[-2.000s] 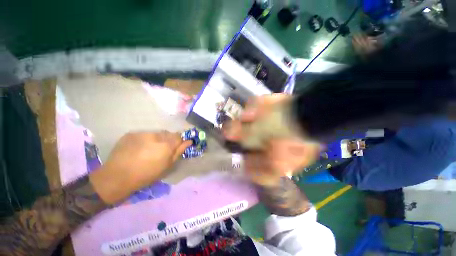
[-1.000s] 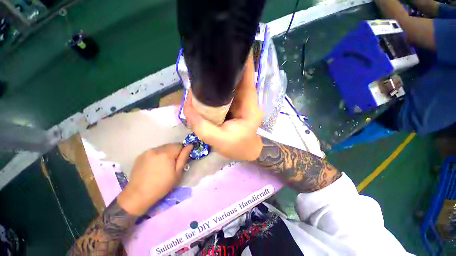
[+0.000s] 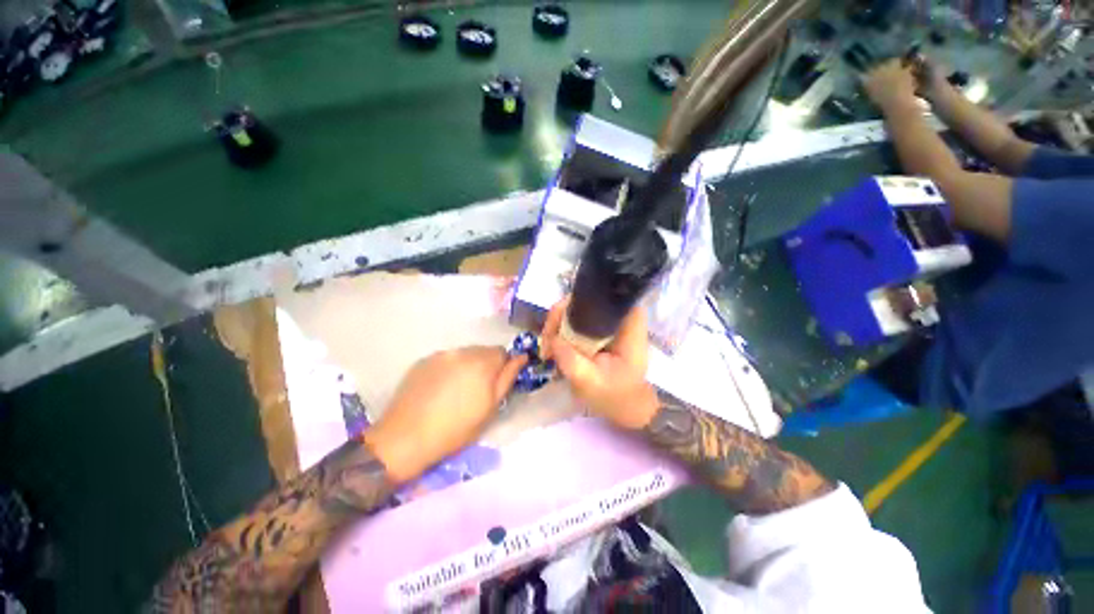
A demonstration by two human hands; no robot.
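Note:
The small round circuit board assembly, blue-black with shiny bits, is on the work mat. My left hand grips its left edge with the fingertips. My right hand is closed around the pale lower grip of the black electric screwdriver, just right of the board. The driver's tip is hidden by my right hand. The white and blue screw feeder stands right behind, partly covered by the driver.
Round black housings stand on the green belt beyond the pale rail. A clear plastic bag lies beside the feeder. A second blue feeder and a co-worker's arms are at the right.
The view has shifted, showing more of the belt and its housings. The driver now leans up to the right and blocks less of the feeder. Both hands stay at the board.

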